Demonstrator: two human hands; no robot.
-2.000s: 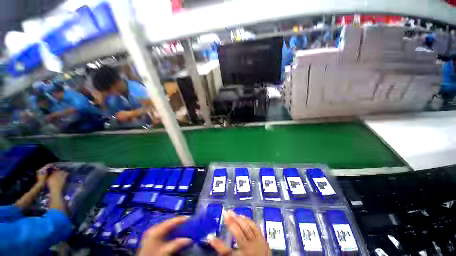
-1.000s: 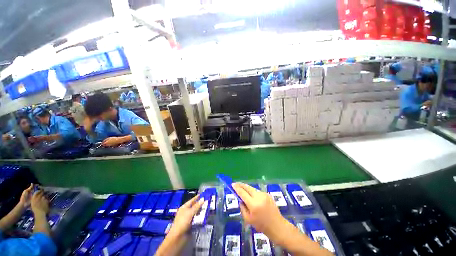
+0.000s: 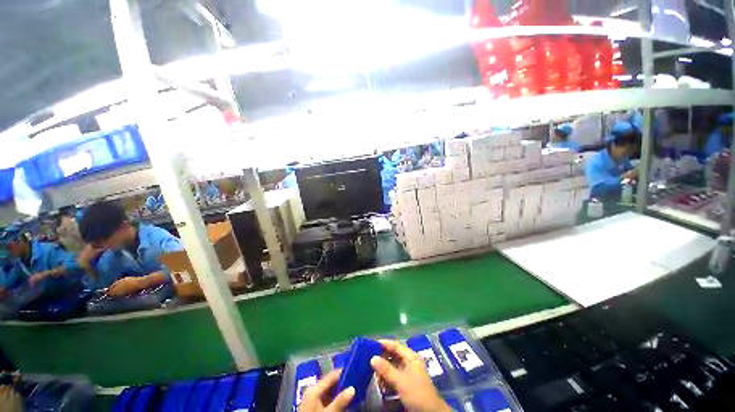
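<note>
My left hand and my right hand are at the bottom centre, holding a blue phone piece between them, tilted upright above the clear tray. The fingers of both hands touch it; whether a cover is fitted on it cannot be told. The clear tray holds blue phones with white labels in its pockets; its lower part is cut off by the frame edge. Left of it, the black tray holds a row of blue covers.
Black trays lie on the right. A green conveyor crosses behind, with a white board, stacked white boxes and a monitor beyond. A white shelf post stands left. Workers in blue sit across; another worker's hand is lower left.
My hands, apart a second ago with a blue piece in the right and a labelled phone in the left, are now together on one blue piece. The view has tilted up and turned right.
</note>
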